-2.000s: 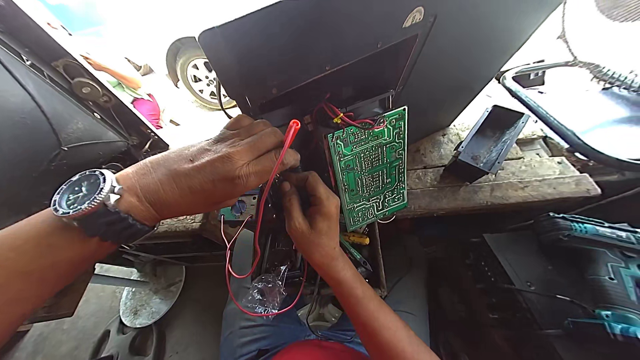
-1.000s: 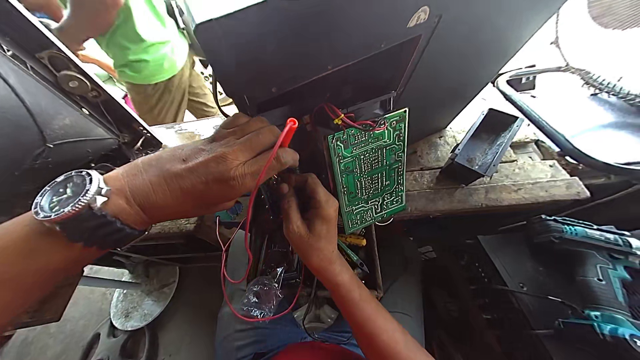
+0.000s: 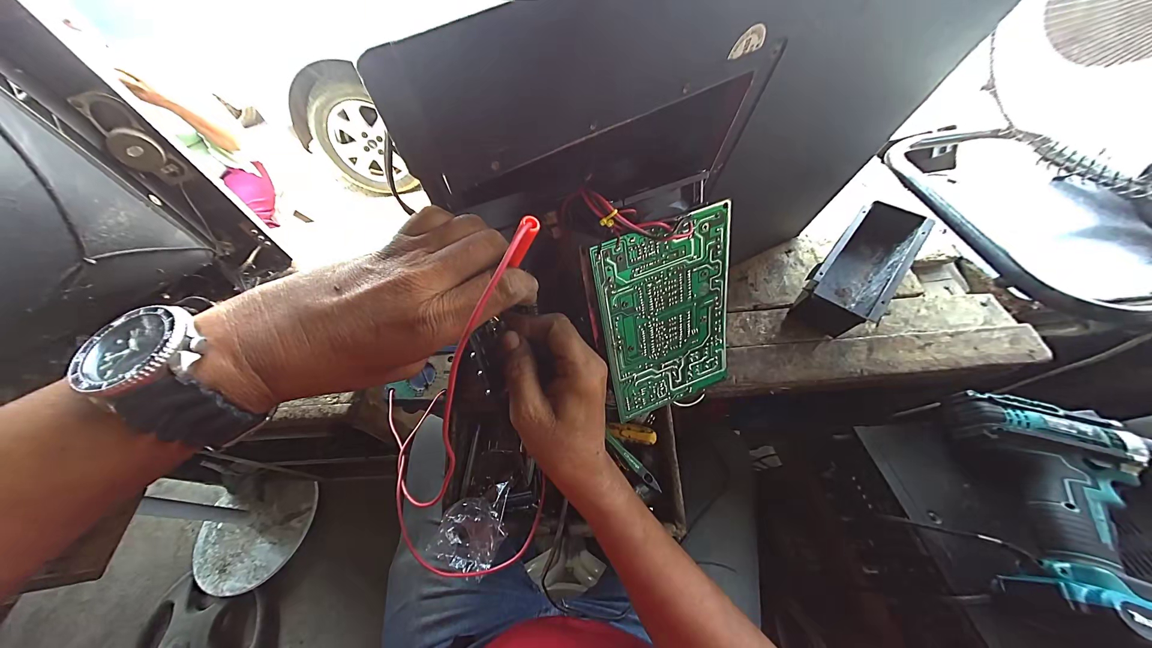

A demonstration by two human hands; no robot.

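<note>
My left hand (image 3: 387, 301), with a watch (image 3: 135, 351) on its wrist, is closed with a red test probe (image 3: 524, 241) sticking up by its fingers. The probe's red lead (image 3: 450, 396) loops down towards a teal and grey meter (image 3: 423, 378), partly hidden below the wrist. My right hand (image 3: 558, 387) pinches at a small dark part (image 3: 489, 346) just beneath the left fingers; what exactly it grips is hidden. Right beside the hands a green printed circuit board (image 3: 666, 310) stands tilted, with red wires at its top.
Behind stands a large black cabinet (image 3: 576, 99) with a rectangular opening. On the wooden bench (image 3: 882, 351) sits an empty metal box (image 3: 864, 265). A teal cordless tool (image 3: 1062, 504) lies at right. Below the hands are a yellow-handled tool (image 3: 633, 434) and clear plastic wrap (image 3: 472, 535). A person (image 3: 243, 180) is outside.
The person in green, who stood large at the upper left one second ago, is now only partly seen farther left. My hands have stayed in nearly the same place.
</note>
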